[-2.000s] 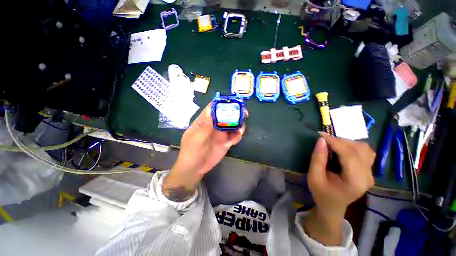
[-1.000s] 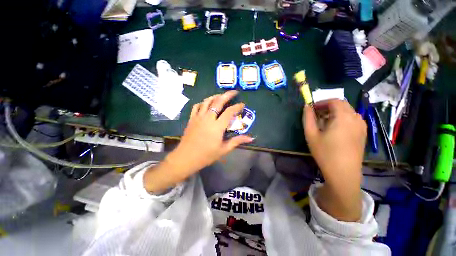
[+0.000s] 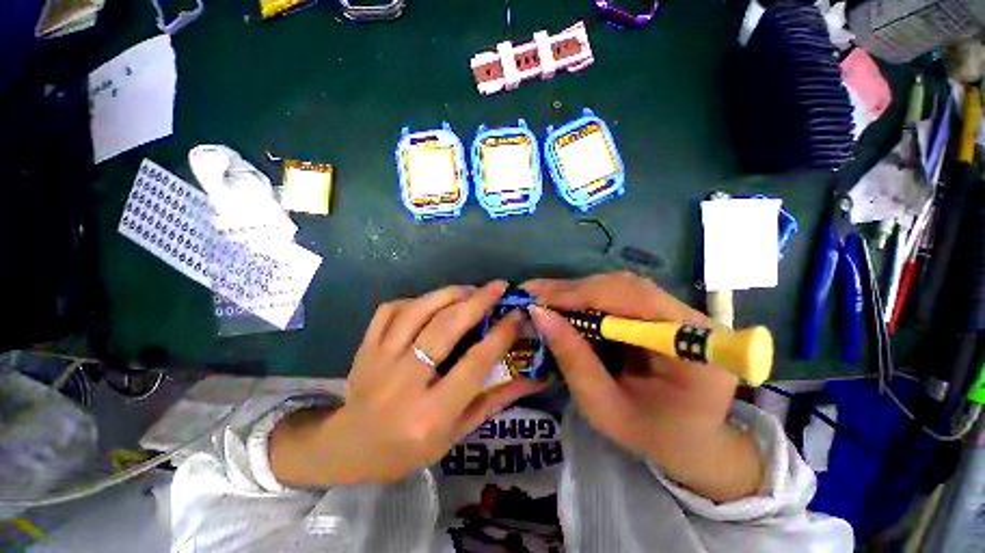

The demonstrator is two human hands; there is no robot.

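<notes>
My left hand holds the blue smartwatch near the front edge of the mat; its open inside with orange and pale parts shows between the fingers. My right hand holds the yellow-handled screwdriver, its handle pointing right. Its fingertips touch the top of the watch, and the screwdriver's tip is hidden by the fingers. Three blue watch housings lie in a row behind the hands.
A label sheet lies at left under white finger cots, beside a small battery. A white card and blue-handled pliers lie right. A red-and-white strip lies at the back; black stacked parts stand back right.
My left hand has turned the watch from its lit screen to its open inside. My right hand has picked up the yellow screwdriver and moved left to the watch. The view has moved closer.
</notes>
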